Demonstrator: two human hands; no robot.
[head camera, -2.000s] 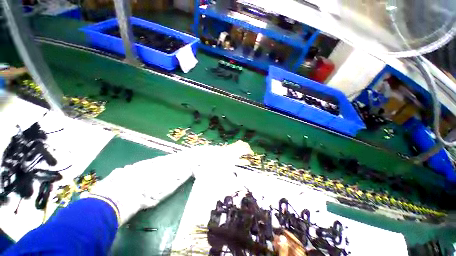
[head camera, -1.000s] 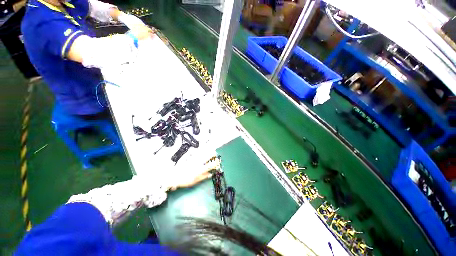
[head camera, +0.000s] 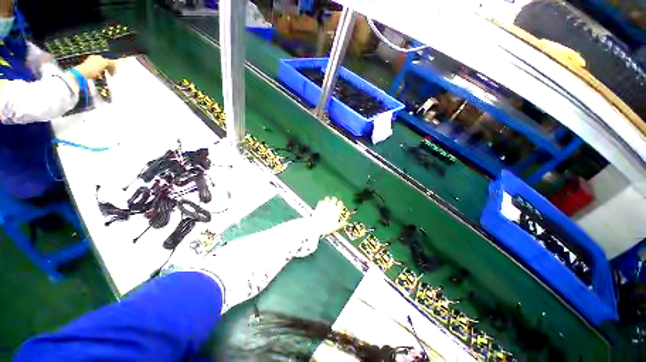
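My left hand (head camera: 329, 214) reaches from the lower left, in a white sleeve cover, to the row of small yellow circuit boards (head camera: 377, 252) at the belt edge. Its fingertips are over the row; whether they hold a board cannot be told. Tied black cables (head camera: 164, 196) lie heaped on the white work sheet (head camera: 106, 265) to the left. A few small boards (head camera: 206, 242) lie near that heap, beside my forearm. My right hand cannot be made out; a small pale patch at the bottom edge is unclear. Dark blurred strands cover part of the bottom.
The green conveyor belt (head camera: 312, 180) carries dark cables beyond the boards. A metal post (head camera: 232, 78) stands at the belt edge. Blue bins (head camera: 388, 106) with black parts stand beyond the belt. Another person's hand (head camera: 95, 68) and sleeve are at the upper left. Green mat (head camera: 319, 279) lies under my forearm.
My left hand has moved from the green mat, beside a board and tied black cable, out to the belt edge. That cable no longer shows there. The view has shifted.
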